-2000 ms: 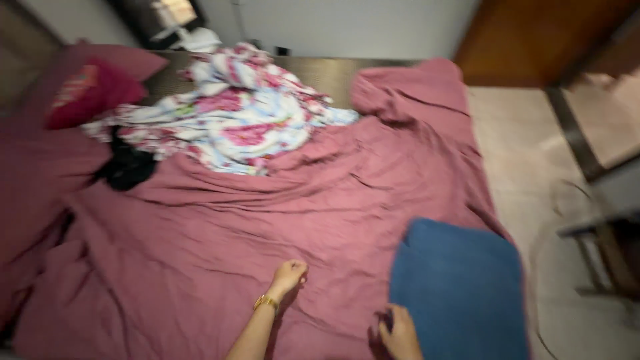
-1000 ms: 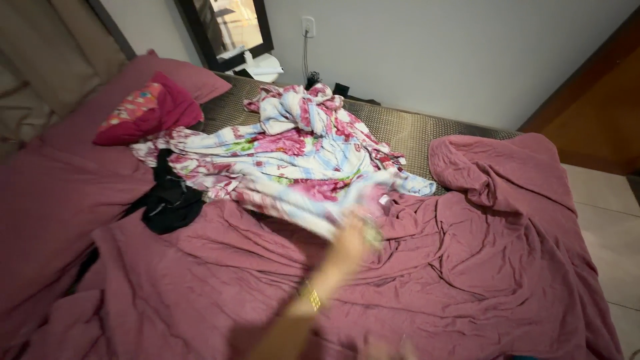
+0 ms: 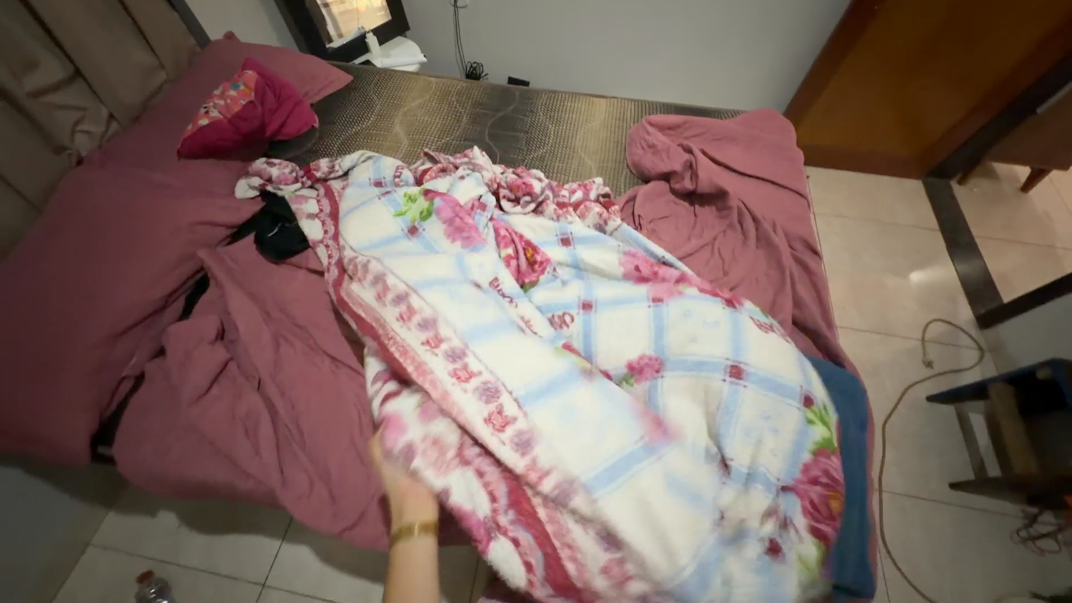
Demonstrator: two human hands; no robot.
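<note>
A white floral fleece blanket (image 3: 569, 360) with blue stripes and a red patterned border lies spread across the bed, reaching the lower edge of the view. My left hand (image 3: 404, 486), with a gold bracelet at the wrist, is at the blanket's left border; the blanket hides its fingers, so its grasp cannot be told. My right hand is out of view. Beneath the blanket is a rumpled mauve sheet (image 3: 268, 368). The edge of a blue cloth (image 3: 854, 469) shows at the blanket's right side. A black cloth item (image 3: 280, 230) lies by the blanket's upper left corner.
A mauve pillow (image 3: 109, 285) and a magenta cushion (image 3: 272, 109) lie at the left. Behind the blanket, a patterned mattress (image 3: 469, 117) shows. A cable (image 3: 892, 419) runs over the floor beside a dark stool (image 3: 1005, 402). A plastic bottle (image 3: 153, 586) is at the lower left.
The floral blanket was bunched near the far side of the bed; it now spreads toward me, over much of the sheet and blue cloth. My right hand has left the view.
</note>
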